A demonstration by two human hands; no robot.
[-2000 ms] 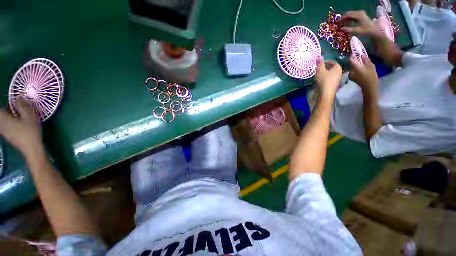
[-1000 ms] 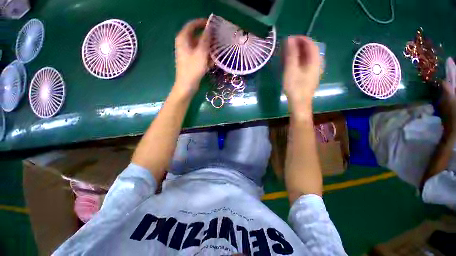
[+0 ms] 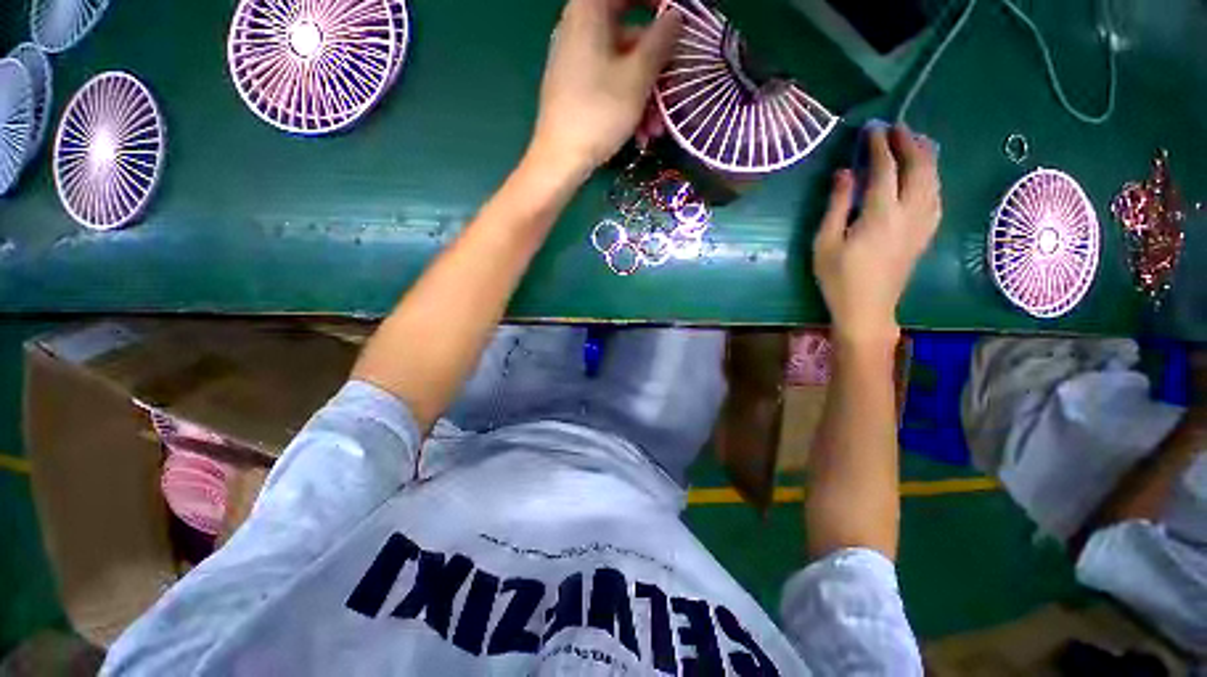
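Note:
A pale pink fan grille [image 3: 741, 113] lies partly under the dark head of the bench press [image 3: 867, 33], which hides its upper right part. My left hand [image 3: 602, 79] holds the grille by its left edge. My right hand [image 3: 880, 225] rests on the light grey trigger switch [image 3: 874, 139], which it mostly covers. A loose pile of shiny trim rings [image 3: 655, 232] lies below the grille, near the table edge. The press fixture is mostly hidden under the grille.
More grilles lie at left [image 3: 109, 152] and upper left [image 3: 318, 66], and one at right [image 3: 1046, 241] by a coppery ring pile [image 3: 1152, 232]. Open cartons [image 3: 99, 529] stand below the table edge. A person's arm [image 3: 1165, 483] shows at far right.
My right hand has come down onto the switch. My left hand still holds the grille at the press, where it was one second ago. The view has shifted, and the table edge now looks level.

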